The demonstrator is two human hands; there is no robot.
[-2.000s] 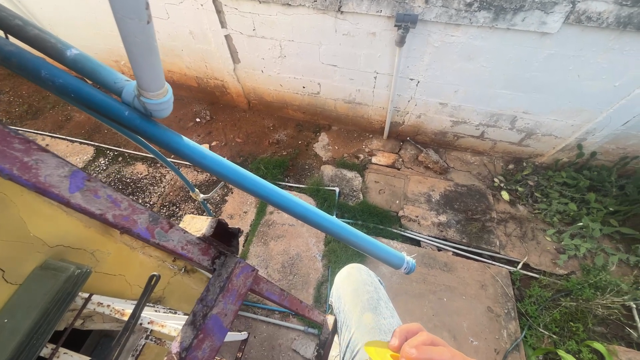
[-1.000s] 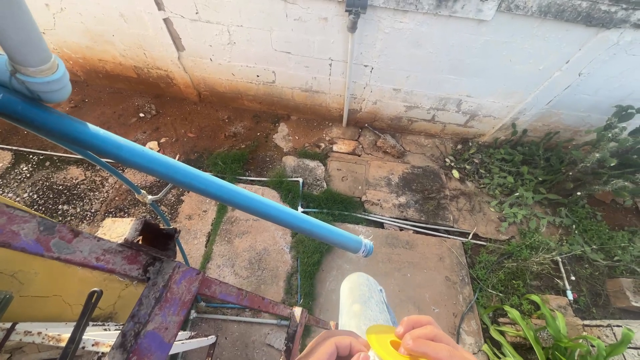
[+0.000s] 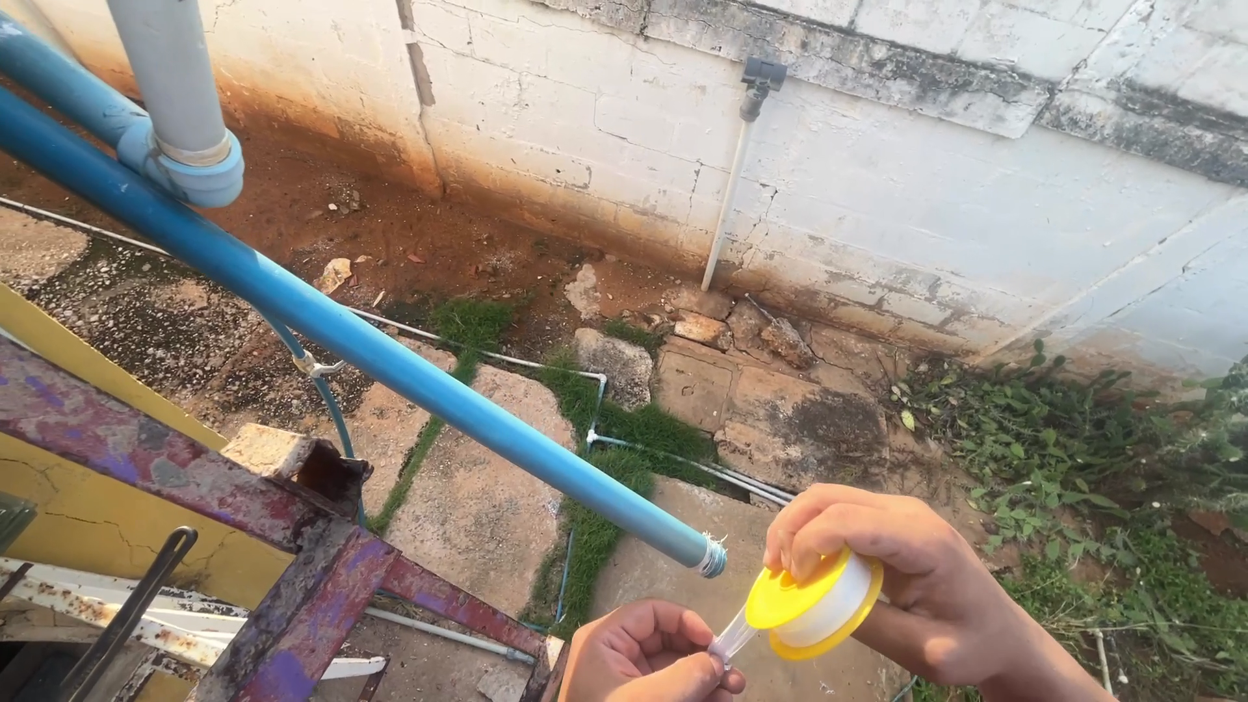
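My right hand [image 3: 877, 575] holds a yellow spool of white thread seal tape [image 3: 814, 604] at the lower right. Between thumb and fingers, my left hand [image 3: 653, 653] pinches the free end of the tape, and a short stretch runs from it to the spool. Just above and between the hands is the open end of a long blue PVC pipe [image 3: 468, 414], which slants down from the upper left. White strands of tape are wrapped around its threaded end [image 3: 715, 554], with frayed bits sticking out. The pipe's end touches neither hand.
A grey pipe with a blue fitting [image 3: 185, 166] hangs at the upper left. Rusty painted metal framing [image 3: 322, 575] fills the lower left. Far below lie concrete slabs [image 3: 478, 468], grass and thin white pipes. A cracked white wall [image 3: 585, 117] stands behind, with leafy plants [image 3: 1053, 439] at right.
Both hands have come further into view; two seconds ago only one hand with part of the yellow spool showed at the bottom edge. A stretch of tape now shows between them.
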